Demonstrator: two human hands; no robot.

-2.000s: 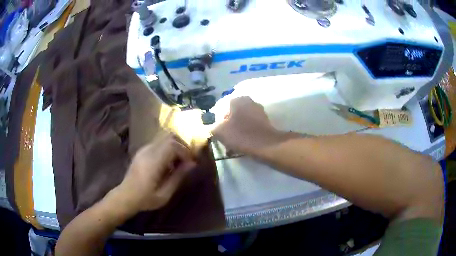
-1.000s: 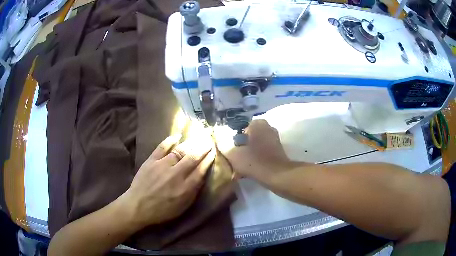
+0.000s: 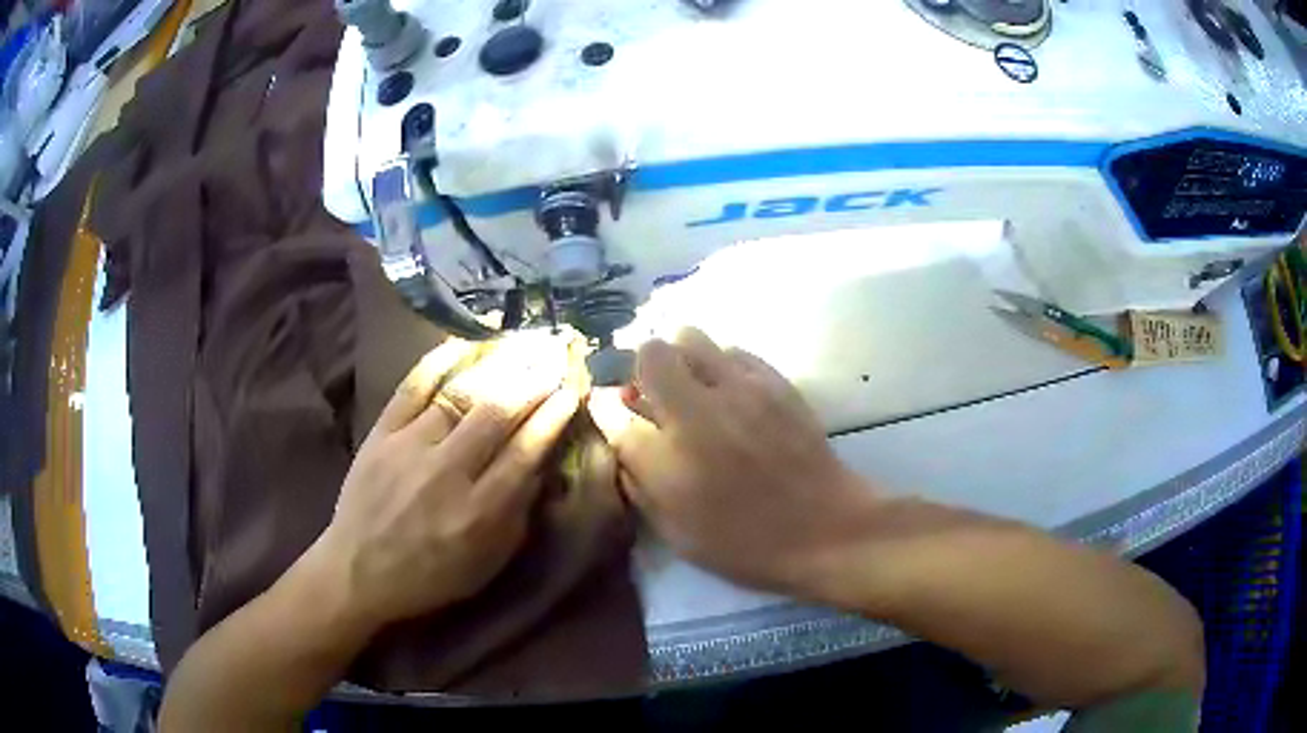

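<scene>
Brown fabric (image 3: 273, 358) lies left of and in front of the needle, folded and bunched, and looks golden under the lamp. The white sewing machine (image 3: 803, 129) with a blue stripe stands behind it. My left hand (image 3: 452, 480) lies flat on the fabric with its fingertips in the bright light by the presser foot. My right hand (image 3: 717, 444) has curled fingers pinched at the fabric's right edge, just right of the needle area. Glare and fingers hide the needle tip and the exact grip.
Thread snips (image 3: 1061, 329) and a tan label (image 3: 1175, 337) lie on the machine bed at the right. Yellow and green loops (image 3: 1286, 308) are at the far right. A measuring tape (image 3: 803, 627) runs along the front edge. Orange tape (image 3: 65, 430) is at the left. A blue basket (image 3: 1247, 602) is below right.
The camera view has shifted closer to the machine. My left hand has flattened onto the fabric since the earliest frame. My right hand has come out from behind the head to the fabric's edge.
</scene>
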